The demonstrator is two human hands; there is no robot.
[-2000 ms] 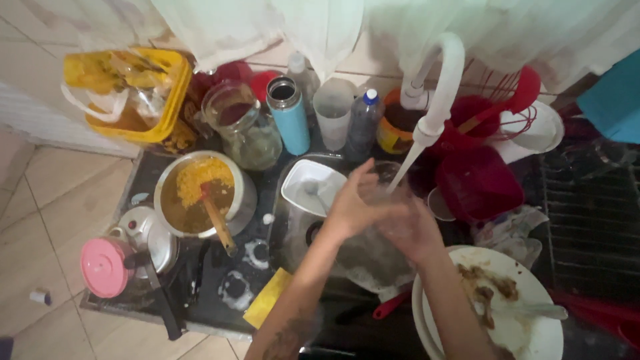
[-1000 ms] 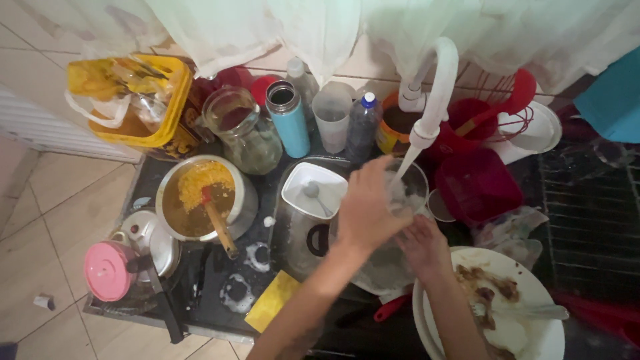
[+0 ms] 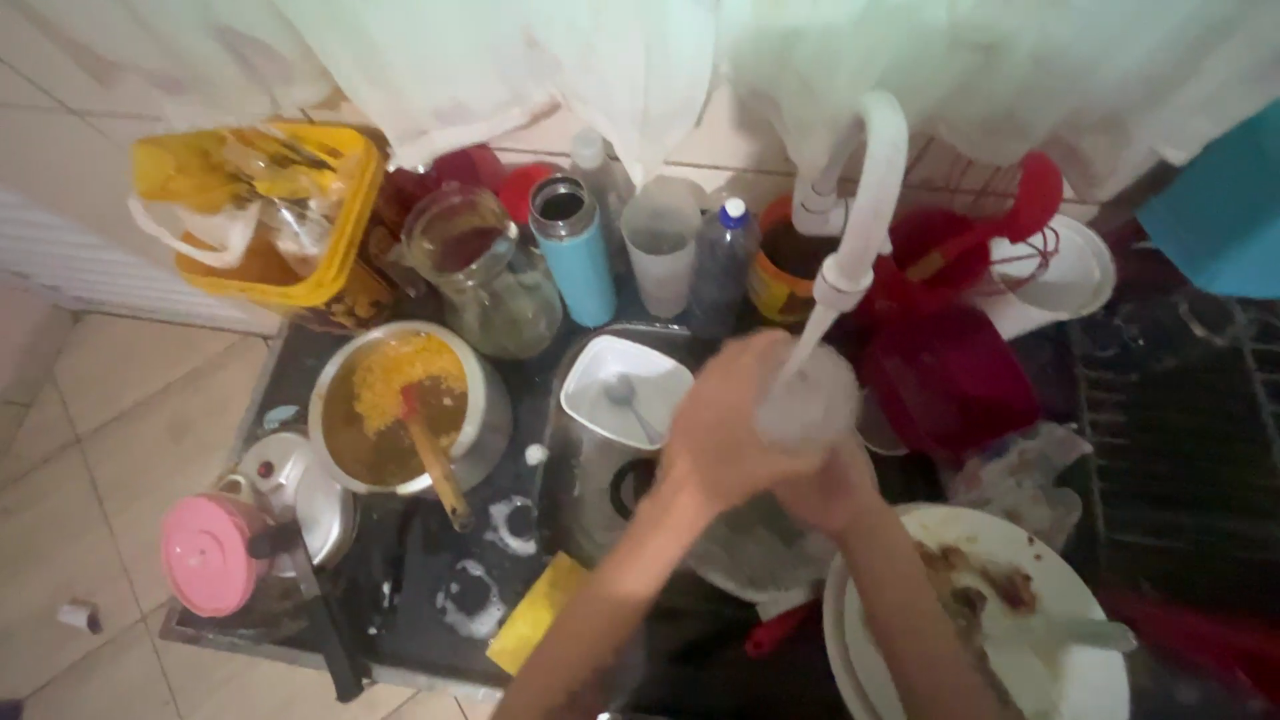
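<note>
Water runs from the white faucet (image 3: 850, 270) onto a clear, round-mouthed container (image 3: 808, 395), perhaps a glass, held over the sink. My left hand (image 3: 735, 420) grips its left side. Below and to the right, my right hand (image 3: 830, 485) is around its lower part, partly hidden by the left. A white square tub (image 3: 610, 385) with a spoon (image 3: 630, 400) inside sits in the sink to the left of my hands. Near my left forearm lies a yellow sponge or cloth (image 3: 535, 615). Soiled white plates (image 3: 1060, 590) are beside my right forearm.
A pot of food (image 3: 490, 410) with a wooden-handled utensil (image 3: 435, 460) stands left. A knife (image 3: 320, 610) lies by a pink-lidded container (image 3: 208, 555). Behind the sink are a glass pitcher (image 3: 490, 270), a blue bottle (image 3: 580, 255) and a plastic cup (image 3: 662, 250); red containers (image 3: 945, 380) stand right.
Both hands have stayed under the faucet and have shifted slightly. The clear container now shows its round side under the stream, between my hands.
</note>
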